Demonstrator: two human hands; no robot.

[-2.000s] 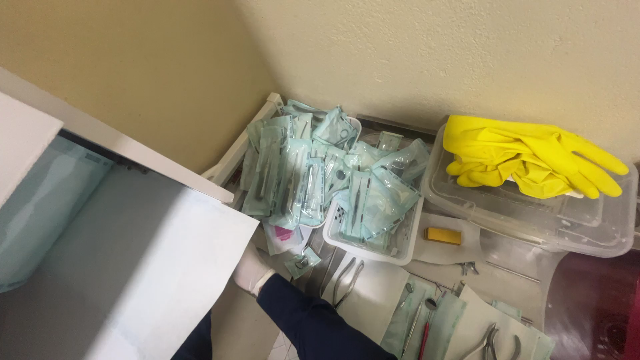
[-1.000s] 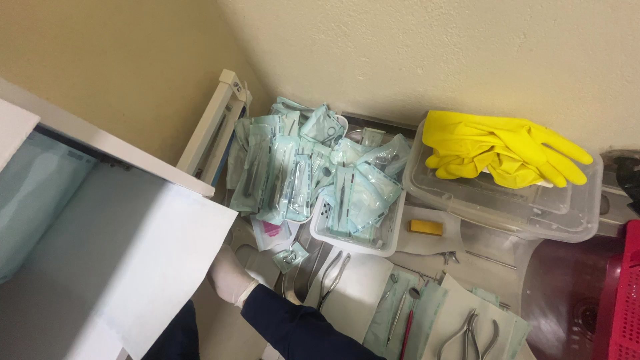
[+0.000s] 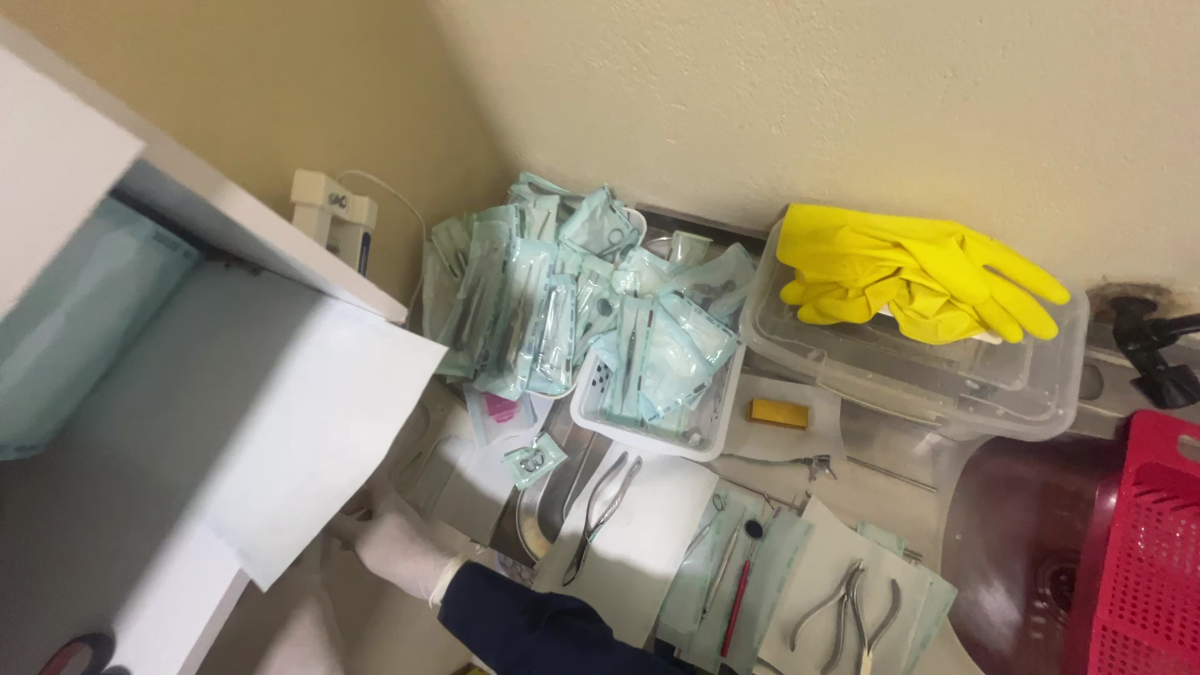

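Note:
My right hand (image 3: 398, 548), in a pale glove with a dark blue sleeve, reaches left beside the lower edge of a white paper sheet (image 3: 319, 412); its fingertips are partly hidden, and whether they grip anything cannot be told. A blurred pale shape (image 3: 305, 623) below it may be my left hand; its fingers cannot be made out. The sheet lies over an open drawer or shelf, near a greenish sterilization pouch (image 3: 89, 319). To the right of my right hand, pliers (image 3: 600, 516) lie on white paper, and a small pouch (image 3: 534, 461) lies above them.
Pouched instruments (image 3: 511, 309) fill white baskets (image 3: 656, 441). Yellow rubber gloves (image 3: 914, 272) rest on a lidded clear plastic box (image 3: 937, 394). A dental mirror (image 3: 741, 591) and more pliers (image 3: 853, 609) lie nearer. A red basket (image 3: 1144, 544) stands by the sink (image 3: 1003, 534).
My right hand has moved lower, away from the corner of the white sheet. The dark cloth at the bottom left of the earlier frames is gone, and a pale shape shows there.

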